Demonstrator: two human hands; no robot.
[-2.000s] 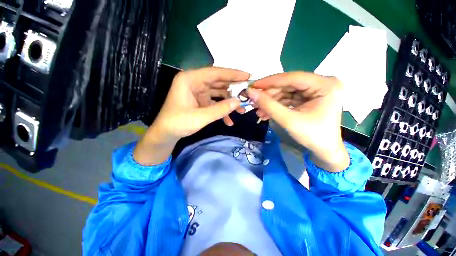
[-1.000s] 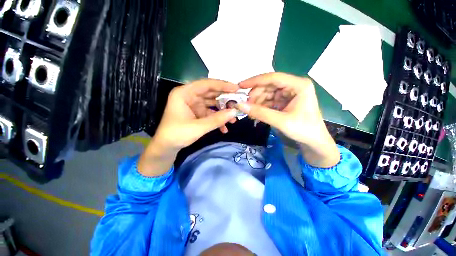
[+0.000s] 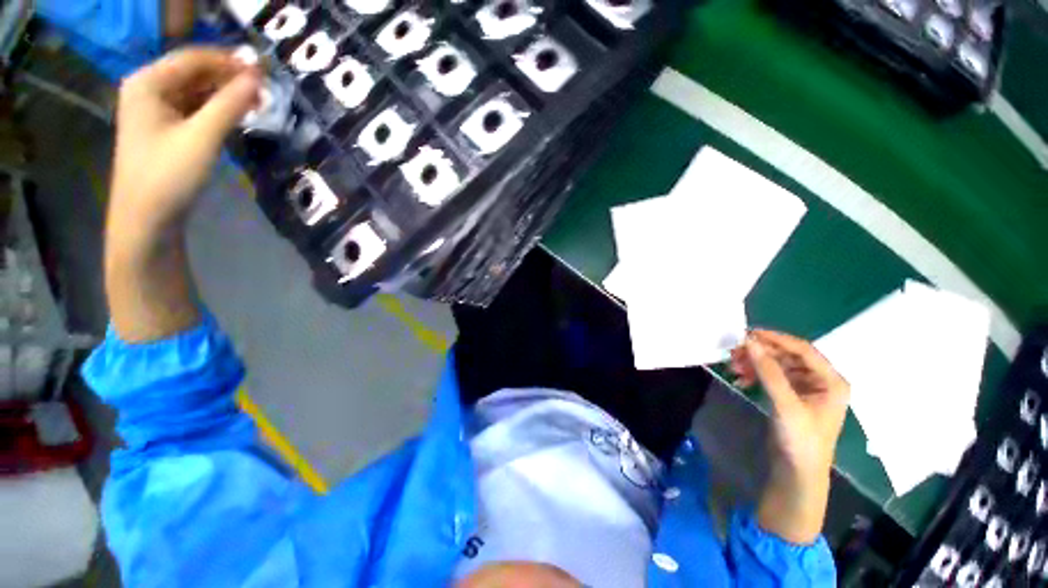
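My left hand (image 3: 172,144) is at the upper left, at the outer edge of the large black tray (image 3: 397,184). Its thumb and forefinger pinch a silver camera module (image 3: 268,108), partly hidden and blurred. Other silver modules with dark round centres sit in the tray's square pockets. My right hand (image 3: 799,391) is at the near corner of a loose pile of white sheets (image 3: 713,247). Its thumb and fingertips are closed on a small, thin greyish piece (image 3: 730,341), seen against the sheets; its exact shape is unclear.
A second pile of white sheets (image 3: 919,385) lies on the green bench (image 3: 804,281) to the right. Another black module tray (image 3: 1000,505) is at the lower right edge. A further tray (image 3: 937,35) is at the top right. A blue sleeve (image 3: 103,29) shows at the top left.
My hands were together around a module; now they are far apart. My left hand has moved left to the large tray, my right hand to the sheets. The view has swung left.
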